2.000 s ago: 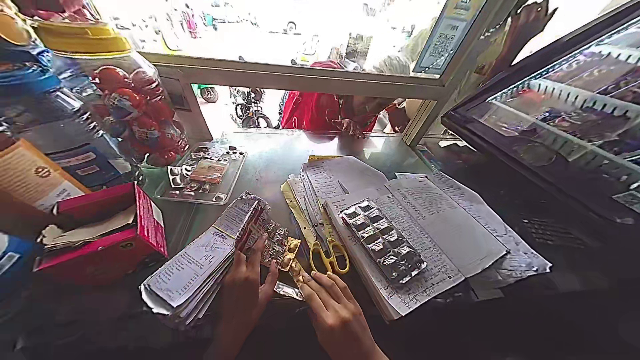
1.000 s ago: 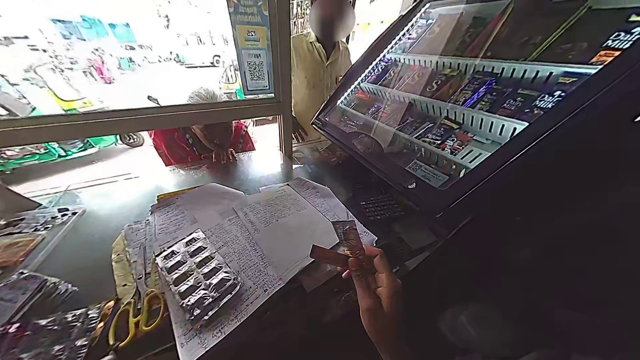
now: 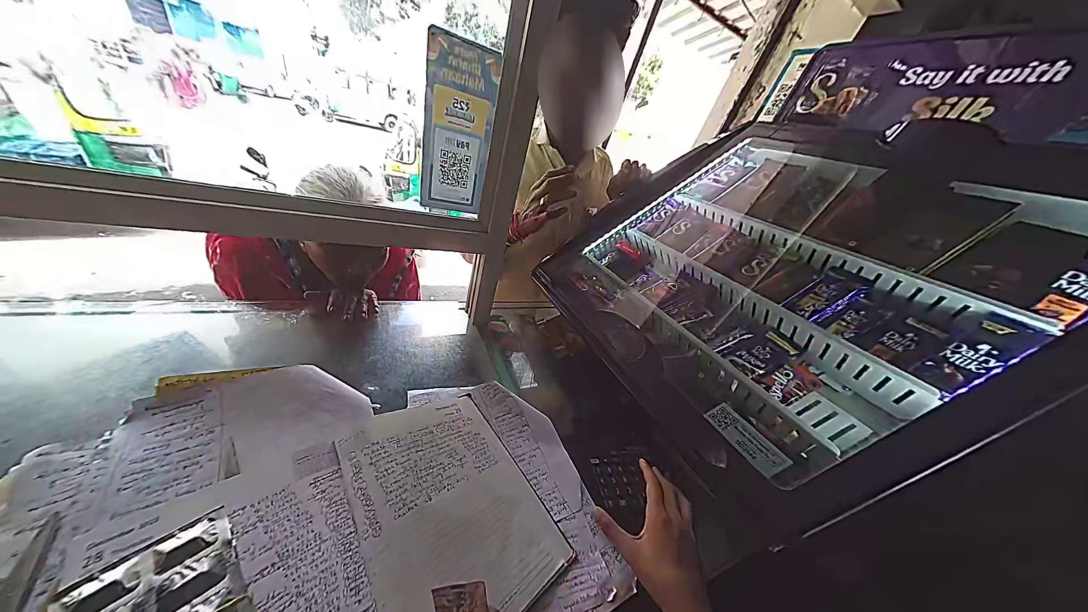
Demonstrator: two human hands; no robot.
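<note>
My right hand [image 3: 659, 535] lies at the right edge of the papers, its fingers spread beside and over the lower part of a black calculator [image 3: 619, 484]. Nothing shows in its grasp. My left hand is out of view. Near the bottom edge, a small brown packet or strip [image 3: 460, 597] sits over an open handwritten notebook [image 3: 442, 493]; what supports it is hidden. At the lower left, a silver blister pack [image 3: 161, 569] rests on handwritten sheets [image 3: 170, 459].
A lit chocolate display case [image 3: 765, 323] slants along the right. Beyond the counter [image 3: 408, 340] is a window frame [image 3: 340, 217]. Outside, a person in red [image 3: 314, 272] leans at the counter edge, and another person in a pale shirt [image 3: 561, 187] stands beside the case.
The view has swung right. Two seconds ago both hands were at small packs by the scissors; one second ago a hand held brown strips over the papers. Now my right hand is at the calculator.
</note>
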